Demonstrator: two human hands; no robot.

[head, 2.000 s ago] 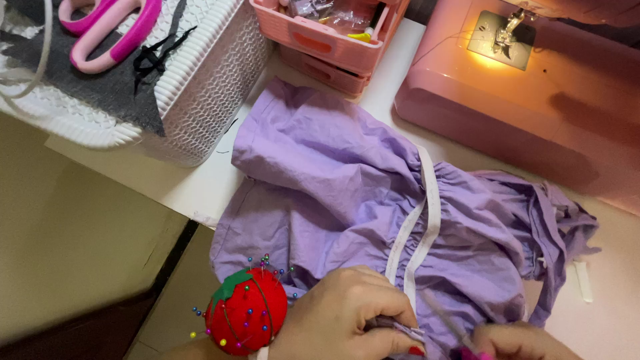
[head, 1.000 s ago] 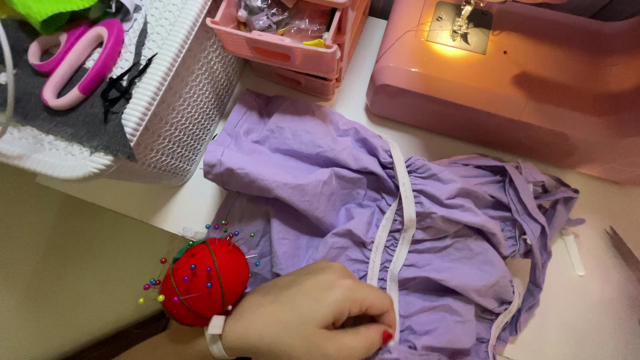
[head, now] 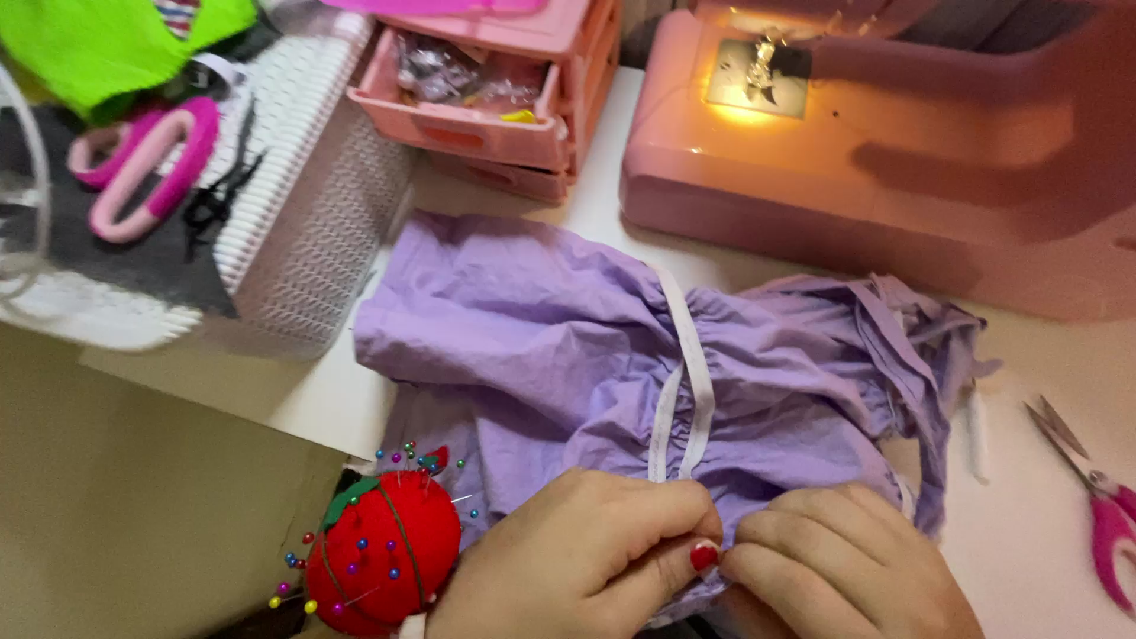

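A gathered lilac fabric garment point(head: 550, 337) lies across the white table, with a narrow white elastic band point(head: 688, 355) looped over its middle. My left hand point(head: 586, 550) pinches the garment's near edge between thumb and fingers, just below the band. Close beside it, my right hand point(head: 843, 559) also grips that edge, its fingertips almost touching the left thumb. A red tomato pincushion point(head: 386, 550) with many coloured ball-head pins is strapped on my left wrist. What lies under the fingers is mostly hidden.
Pink-handled scissors point(head: 1109, 524) lie partly spread at the right. A pink sewing machine point(head: 852, 195) with its lamp lit stands behind. At the back are small pink drawers point(head: 470, 133); at left, a white woven basket point(head: 311, 222) carries larger pink scissors point(head: 155, 169), grey cloth and green fabric.
My right hand, out of view one second ago, is now at the garment beside my left. Two seconds ago it held a bladed tool near the cloth. The left hand stays on the fabric.
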